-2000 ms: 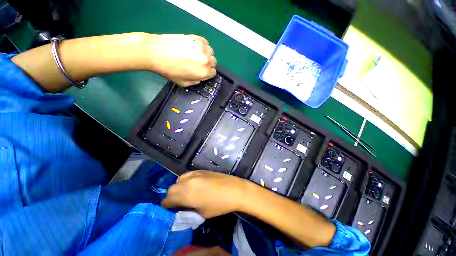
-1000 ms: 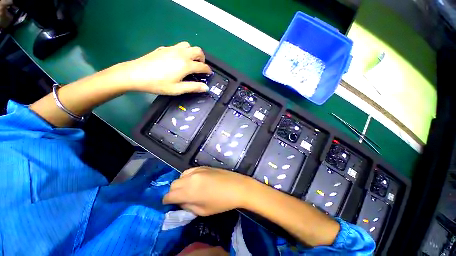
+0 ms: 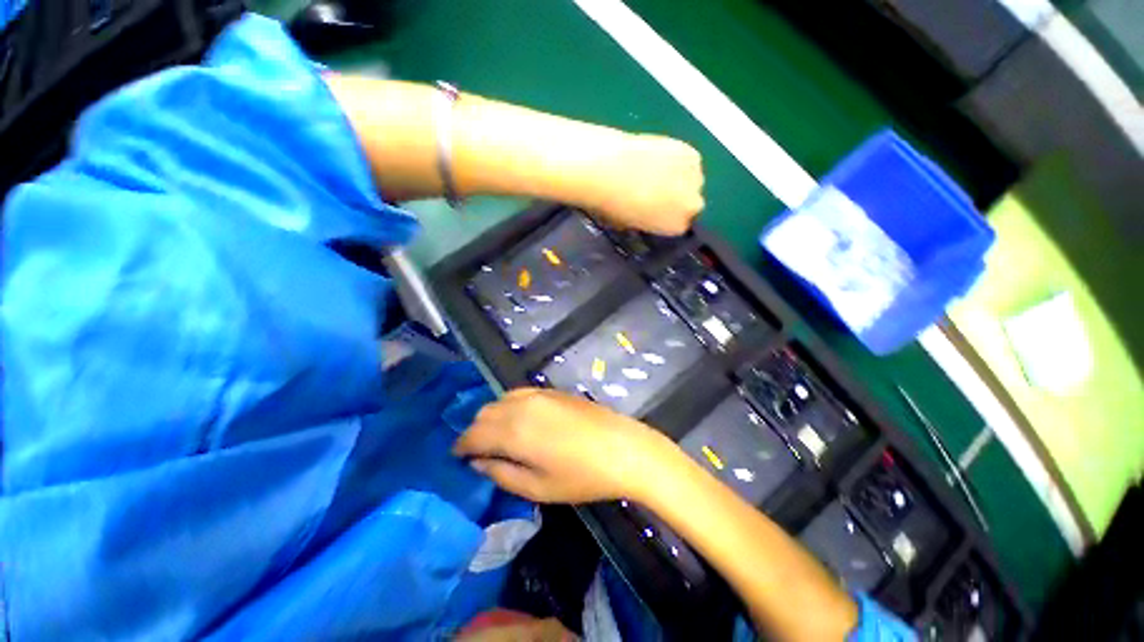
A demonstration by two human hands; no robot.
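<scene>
A black foam tray [image 3: 508, 364] holds a slanted row of several black phone bodies [image 3: 627, 357], camera ends toward the back. Small orange and white marks show on them. My left hand [image 3: 646, 182], with a bracelet on its wrist, is over the camera end of the leftmost phone body [image 3: 540, 286], its back up and fingers bent down; the fingertips and anything in them are hidden. My right hand [image 3: 540, 445] is curled at the tray's front edge, beside the smock. Its palm side is hidden, so I cannot tell whether it holds anything. The picture is blurred.
A blue bin [image 3: 922, 238] with tiny whitish parts stands behind the tray. Thin tweezers [image 3: 935, 433] lie on the green mat [image 3: 502, 57] near the tray's right part. A yellow-green board [image 3: 1091, 345] with a whitish item on it is at the right. Dark objects are at the upper left.
The whole view has turned and shifted, moving the tray and bin right in the picture. My left hand, earlier with thumb and fingers spread at the camera end, now shows bent fingers. My right hand stays curled.
</scene>
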